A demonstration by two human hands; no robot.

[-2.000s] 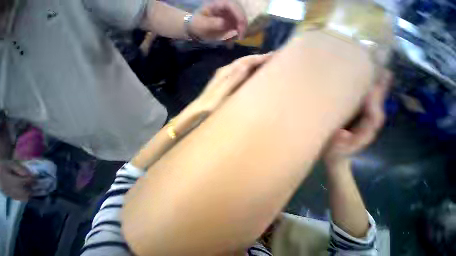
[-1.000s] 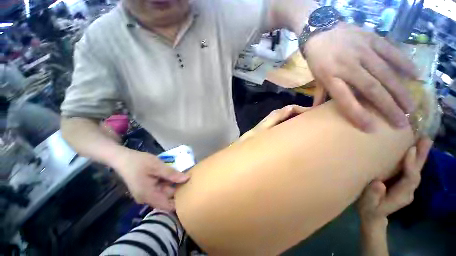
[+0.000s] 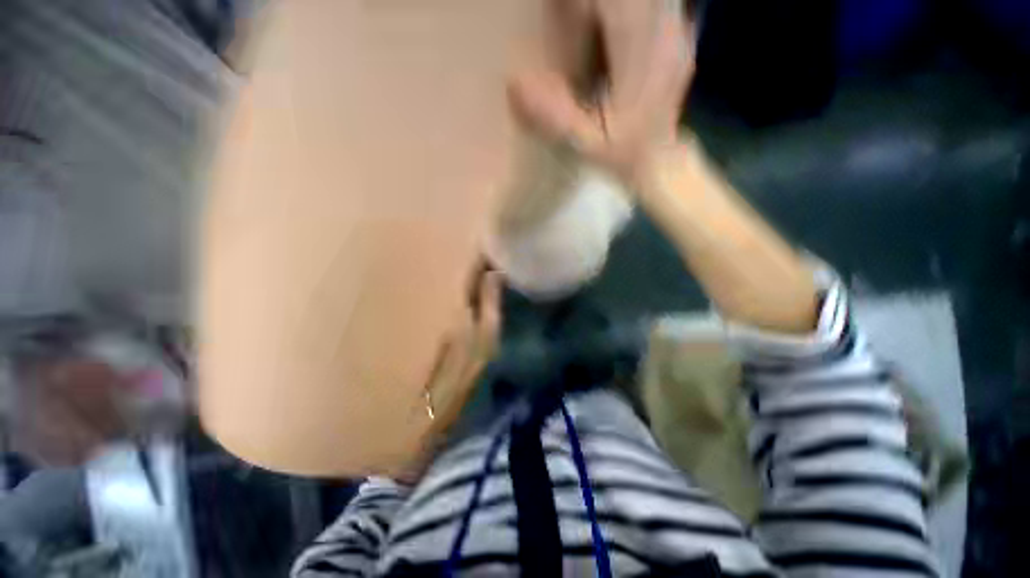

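The tan card sheet (image 3: 350, 226) is held up in front of me, curved, running from the top edge to the lower left. My right hand (image 3: 621, 96) is at its upper right edge, thumb against it, blurred. My left hand (image 3: 469, 333) is at the lower right edge of the card, bracelet at the wrist, its fingers mostly hidden behind it. A pale rounded form (image 3: 565, 231) shows below my right hand, beside the card; blur hides what it is.
A person's blurred grey shirt (image 3: 102, 158) fills the upper left, with what looks like a hand (image 3: 79, 406) below it. Khaki cloth (image 3: 700, 418) lies on a white surface (image 3: 943, 373) at lower right. Dark green floor (image 3: 904, 215) shows at right.
My view has swung down. The card stands steeper and further left. The other person's hands are off the visible part of the card. The pale rounded form has come into view.
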